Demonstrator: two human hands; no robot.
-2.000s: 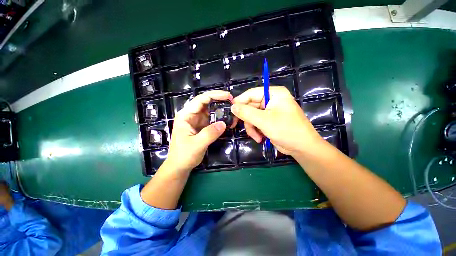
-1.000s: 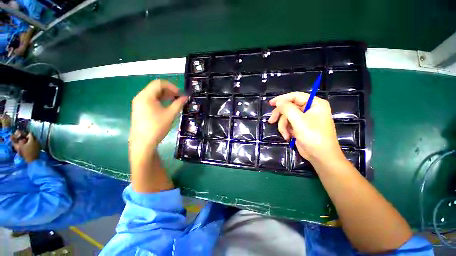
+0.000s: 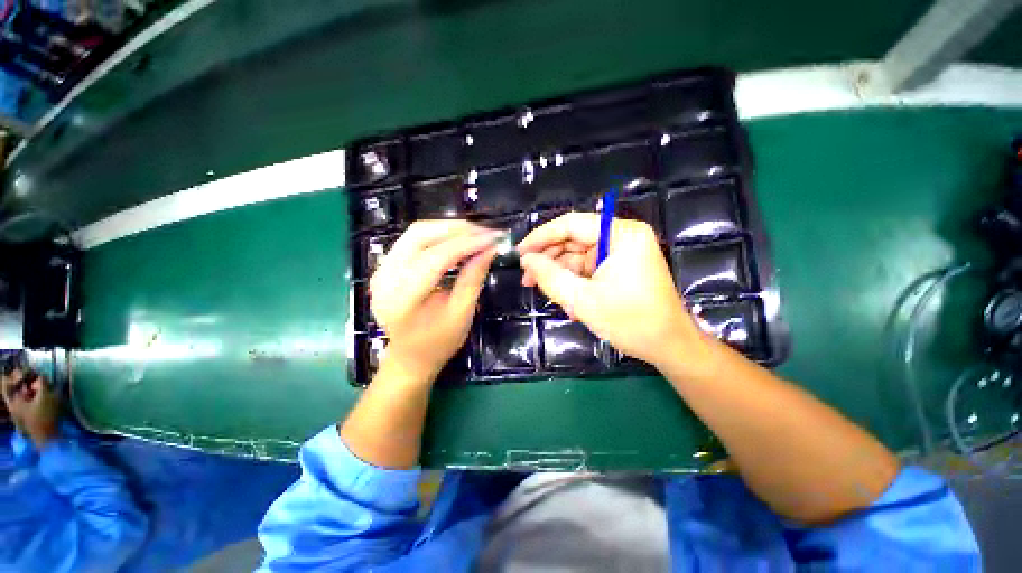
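A glossy black compartment tray lies on the green surface under both hands. My left hand pinches a tiny pale part between thumb and fingertips over the tray's middle. My right hand is close beside it, its thumb and index fingertips nearly at the part; whether they touch it is unclear. A slim blue pen-like tool stands upright in my right hand. White specks lie on the tray ribs. Small units with pale detail sit in the left column of pockets, partly hidden by my left hand.
A white strip runs behind the tray, with a metal bracket at the back right. Black equipment stands at the left. Another person's hand and blue sleeve show at lower left. Clear tubing lies at right.
My left hand has moved right, from the tray's left column to beside my right hand, with a pale part now showing in its fingertips. The dark module held two seconds earlier is no longer visible there.
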